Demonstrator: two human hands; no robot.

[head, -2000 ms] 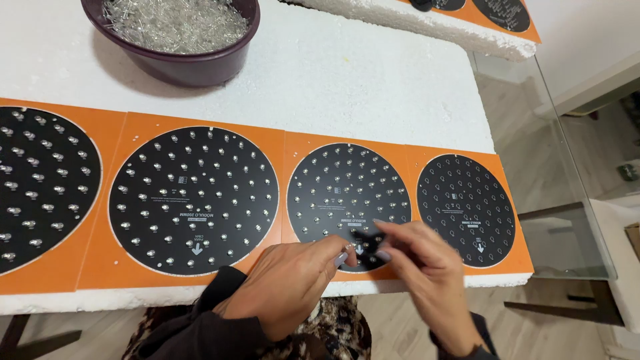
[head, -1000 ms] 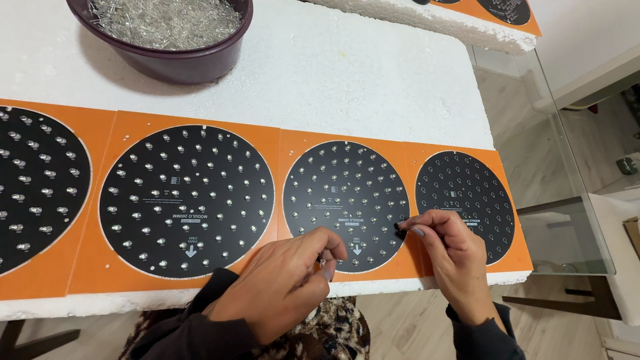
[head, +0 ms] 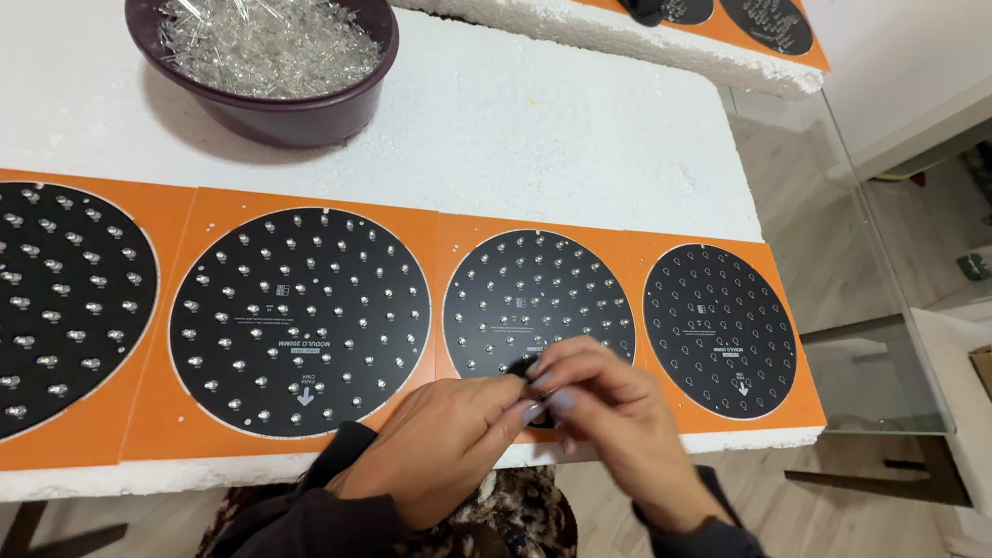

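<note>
My left hand [head: 446,442] and my right hand [head: 612,418] meet over the lower part of a round black circuit board [head: 496,310] in an orange panel. Their fingertips pinch together around something small, too blurred and covered to name; a dark piece shows at the right fingertips. Clear LEDs fill much of this board. To its left, another black board [head: 364,310] carries many LEDs, and a third is cut off at the frame's left edge. The rightmost board [head: 717,333] shows printed circles without LEDs.
A dark purple plastic bowl [head: 302,124] heaped with clear LEDs [head: 271,54] stands at the upper left on a white foam slab [head: 542,139]. Another foam slab [head: 744,70] with orange panels lies at the back right. A glass tabletop edge [head: 891,310] runs along the right.
The hands were together two seconds ago, then apart, with the right hand farther right holding a small dark piece. My right hand has come back left to meet the left.
</note>
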